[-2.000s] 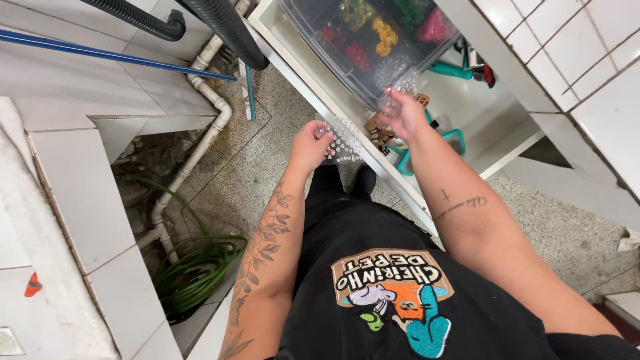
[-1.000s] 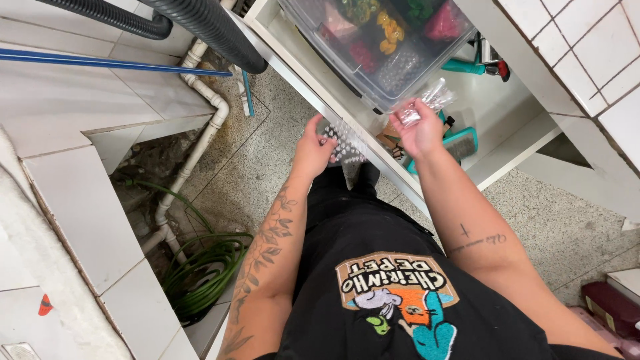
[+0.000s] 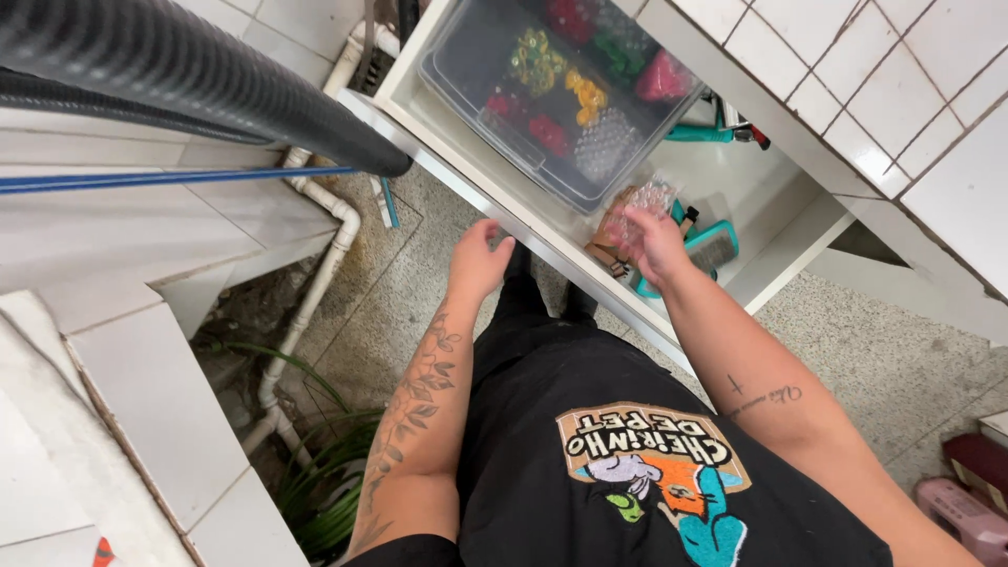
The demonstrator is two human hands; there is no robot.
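Note:
My left hand [image 3: 479, 256] hangs just outside the front of a white drawer [image 3: 516, 234], fingers apart and nothing seen in it. Over the drawer's inside, my right hand [image 3: 652, 242] has a clear plastic bag [image 3: 652, 197] of small clear pieces at its fingers. Beneath and beside that hand lie brown items [image 3: 606, 250] and a teal-framed brush [image 3: 713, 246]. A lidded clear plastic box [image 3: 543, 169] fills the drawer's other side; through its lid show red, yellow, green, pink and clear small items.
Thick black corrugated hoses [image 3: 236, 87] and a blue pole [image 3: 181, 179] reach in from the left. A white pipe [image 3: 315, 291] runs down to coiled green hose or leaves. A tiled counter edge [image 3: 835, 94] overhangs the drawer. A teal-handled tool [image 3: 701, 134] lies at its back.
The bubbly clear sheet or bag that my left hand held below the drawer front is no longer seen there. My right hand has moved down with the clear bag, closer to the brown items.

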